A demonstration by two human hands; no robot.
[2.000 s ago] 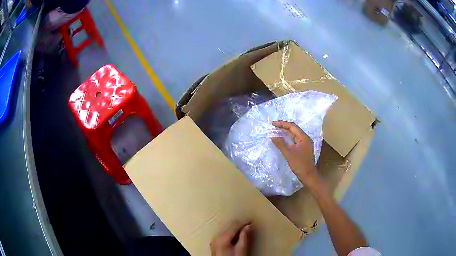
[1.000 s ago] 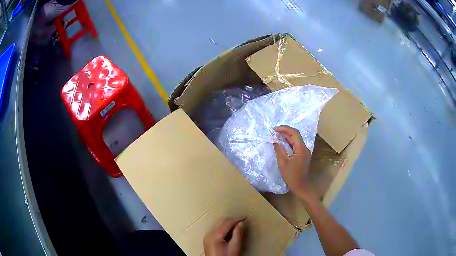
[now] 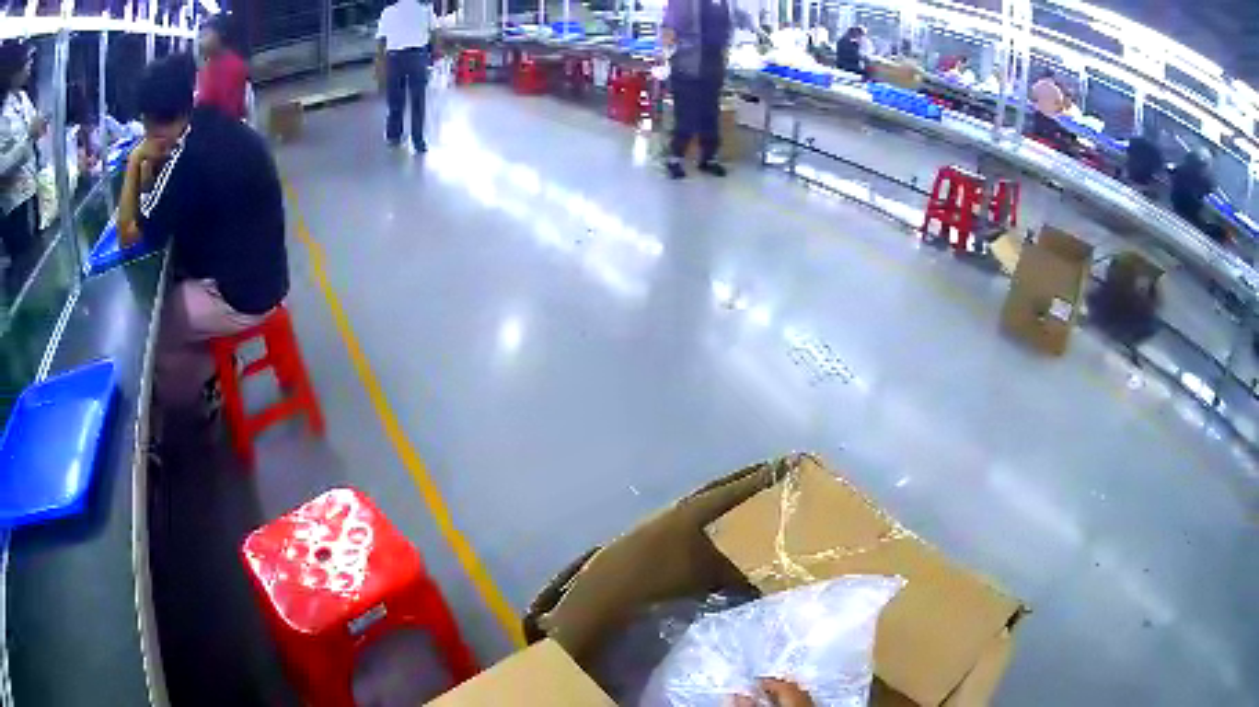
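Note:
The whitish crinkled poly bag (image 3: 787,628) bulges up in the open brown carton (image 3: 663,559) at the bottom of the view. Only a few fingers of my right hand (image 3: 776,693) show against the bag at the bottom edge. The rest is cut off, so I cannot tell whether they grip the plastic. My left hand is not in view. A plain near carton flap (image 3: 539,680) is partly visible, and the far flap (image 3: 884,601) has shiny tape on it.
A red stool (image 3: 338,566) stands left of the carton, beside a dark bench (image 3: 90,594) with a blue tray (image 3: 58,442). A seated person (image 3: 221,207) leans on the bench. Two people stand further back. A yellow line (image 3: 387,414) crosses the floor; another line runs right.
The view has tilted up, so the carton, bag and near stool sit lower and the hall shows. My left hand has gone out of view, and my right is mostly cut off.

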